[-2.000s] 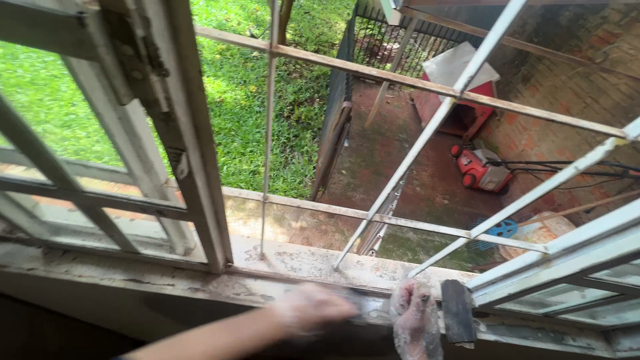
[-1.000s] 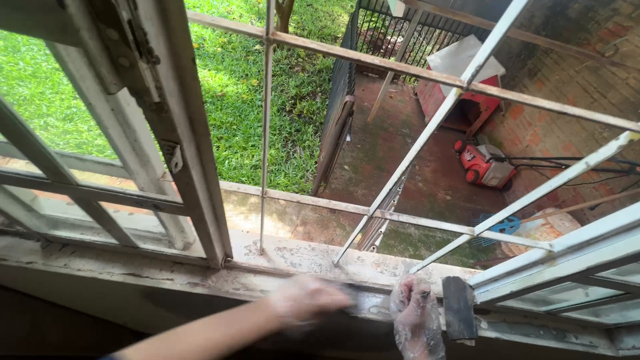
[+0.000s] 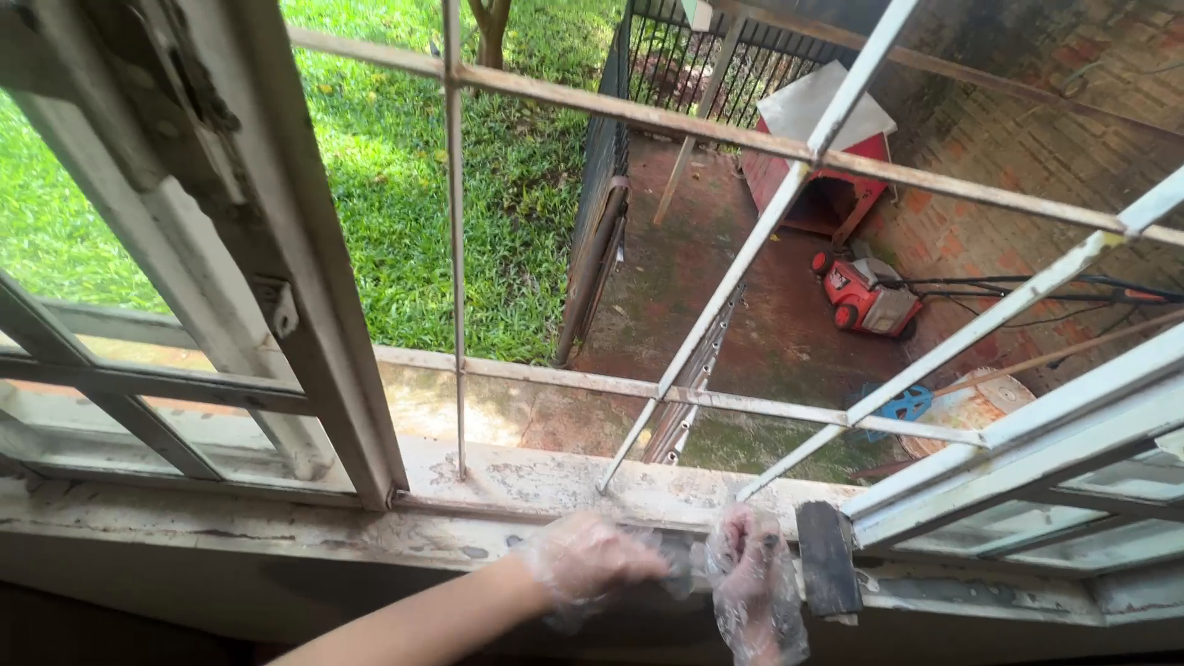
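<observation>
Both hands wear clear plastic gloves at the inner edge of a worn, white-painted windowsill (image 3: pixel 518 481). My left hand (image 3: pixel 597 560) reaches in from the lower left, its fingers bent and blurred by motion. A grey, flat-looking piece (image 3: pixel 682 561) shows between the two hands; what it is, and which hand holds it, is unclear. My right hand (image 3: pixel 754 583) rises from below with its fingers curled near the sill edge; a small dark spot shows at its fingertips. Just right of it, a dark rectangular block (image 3: pixel 828 560) with rough pale edges lies across the sill edge, close to the glove.
White metal bars (image 3: pixel 740 268) cross the window opening. A paned window sash (image 3: pixel 347 370) stands at the left, another sash (image 3: pixel 1027 462) at the right. Outside lie grass (image 3: pixel 444 231), a red lawn mower (image 3: pixel 869 296), a red hutch with a white roof (image 3: pixel 823 148) and a blue plastic object (image 3: pixel 893 407).
</observation>
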